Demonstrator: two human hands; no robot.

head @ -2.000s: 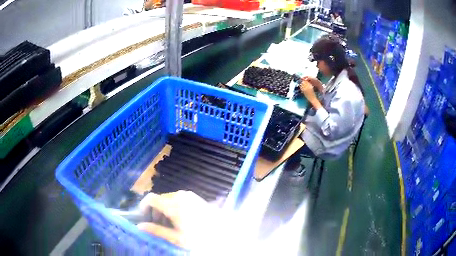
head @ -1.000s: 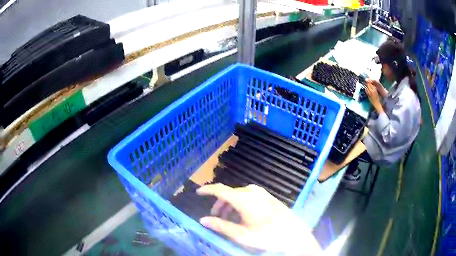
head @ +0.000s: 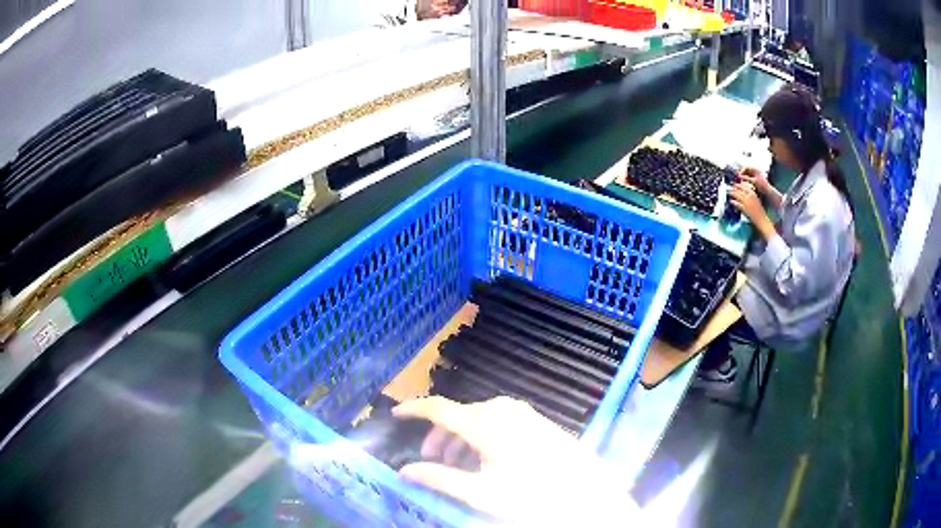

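A blue perforated crate [head: 454,196] stands in front of me. Long black bars [head: 537,351] lie side by side in it, their left ends uneven. A tan cardboard liner [head: 423,366] shows beside them. My right hand [head: 490,438] reaches in from the lower right over the near black bars, with the index finger and thumb apart and other fingers curled. Glare washes out its wrist side, and whether it grips a bar cannot be told. My left hand is out of the picture.
Stacked black trays [head: 114,165] sit on the white shelf at left. A metal post [head: 488,83] rises behind the crate. A seated person [head: 800,248] works at right, beside a black tray [head: 702,284] and a batch of dark parts [head: 676,175]. A green belt [head: 155,382] runs at left.
The view has swung left since the first frame, so the crate sits farther right. My right hand stays over the near bars, slightly lower in the picture than one second ago.
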